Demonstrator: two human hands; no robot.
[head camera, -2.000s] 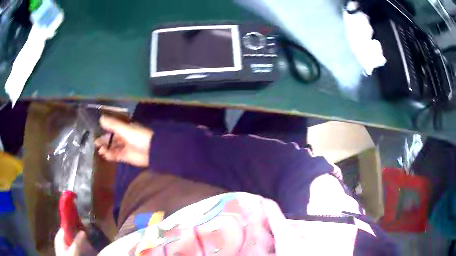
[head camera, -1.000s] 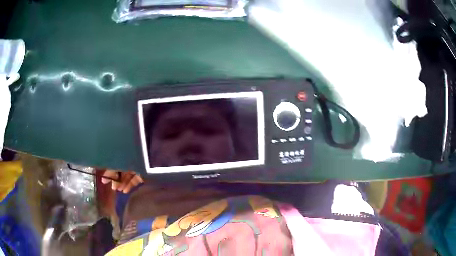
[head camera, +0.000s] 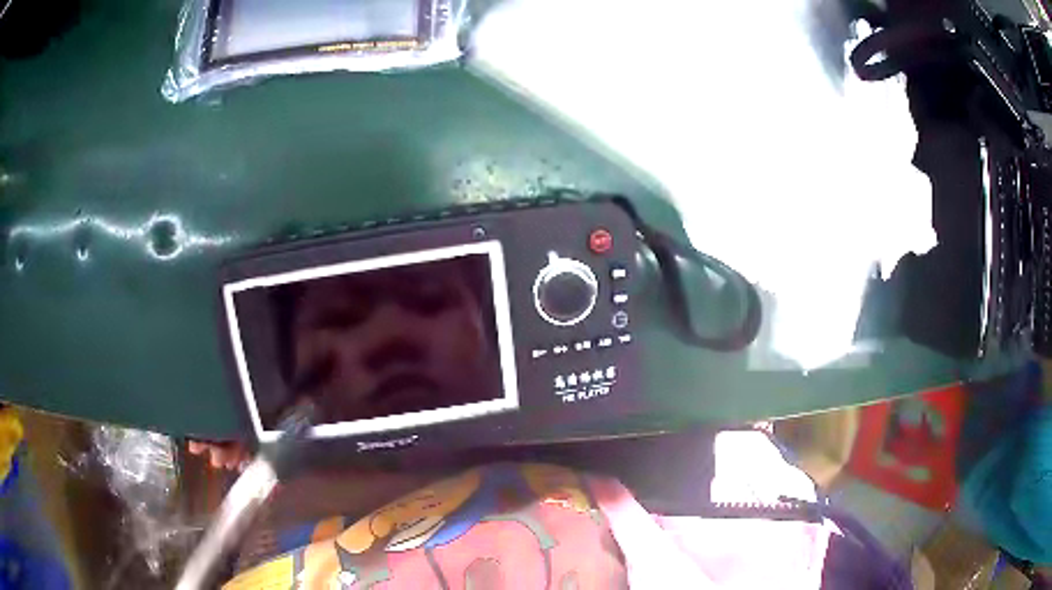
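Note:
The black video player (head camera: 554, 403) lies face up on the green mat, slightly tilted, its white-rimmed screen (head camera: 387, 346) reflecting a face. Its dial, red button and small keys are at the right, and the black wrist strap (head camera: 738, 334) loops beyond them. A blurred pale rod-like tool (head camera: 237, 507) rises from the lower left, its dark tip over the screen's lower left corner; contact is unclear. My left hand is out of view. Only a few fingers of my right hand (head camera: 219, 452) show just below the bench edge; what they hold cannot be told.
A bagged lens panel (head camera: 323, 52) lies at the top left. A large glaring whitish sheet (head camera: 715, 138) covers the mat at upper right. Black units (head camera: 1009, 231) stand at the right edge. Crinkled clear plastic (head camera: 138, 467) lies below the bench edge at left; a red item (head camera: 911, 444) is at lower right.
The view has shifted over the bench, and the player appears further left and more tilted. The pale tool now reaches the screen corner. Less of my right hand shows; my left hand has left view.

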